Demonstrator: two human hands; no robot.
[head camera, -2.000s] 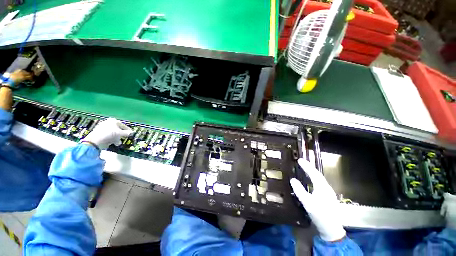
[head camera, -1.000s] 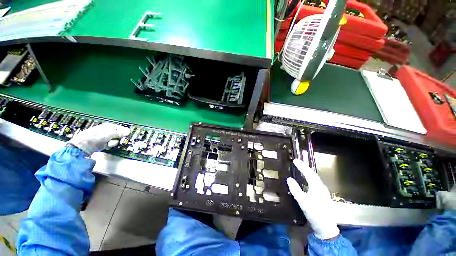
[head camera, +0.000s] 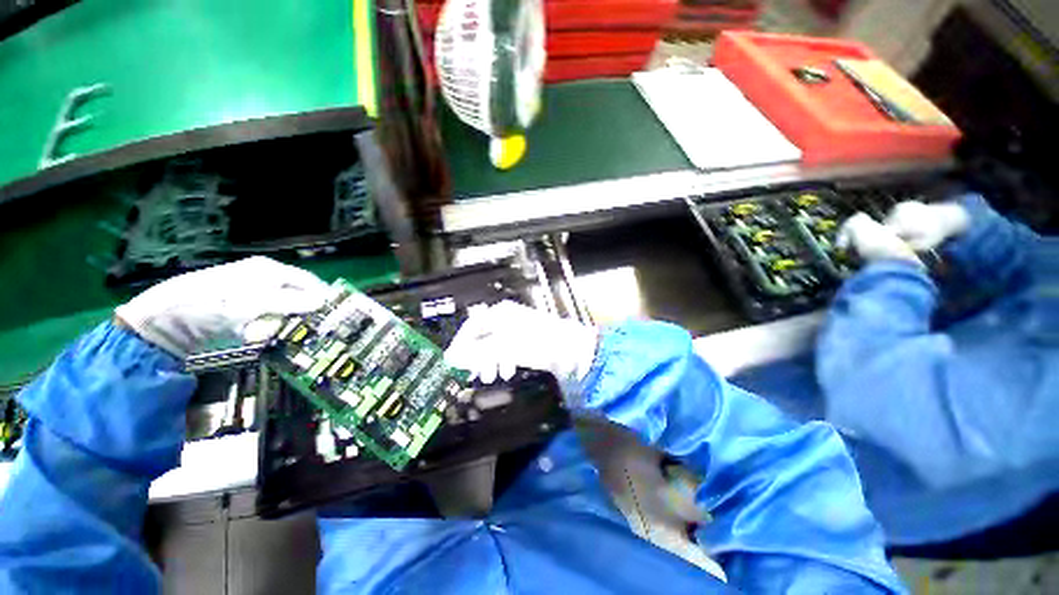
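A green circuit board (head camera: 369, 370) with yellow and black parts is tilted above the left half of the black solder pallet (head camera: 511, 421). My left hand (head camera: 227, 305), in a white glove, grips the board at its upper left end. My right hand (head camera: 523, 345), also gloved, is at the board's right edge with fingers curled; whether it grips the board is not clear. The pallet rests on the rails in front of me, its cut-outs partly hidden by the board and my hands.
Bracket bins (head camera: 174, 227) stand on the shelf at left. A fan (head camera: 494, 70), white paper (head camera: 714, 116) and red foam tray (head camera: 825, 99) are behind the line. At right, another person's gloved hands (head camera: 900, 233) are at a loaded pallet (head camera: 766, 250).
The view has turned right. My left hand has lifted a board from the row and brought it over the pallet. My right hand has left the pallet's right rim and moved to the board.
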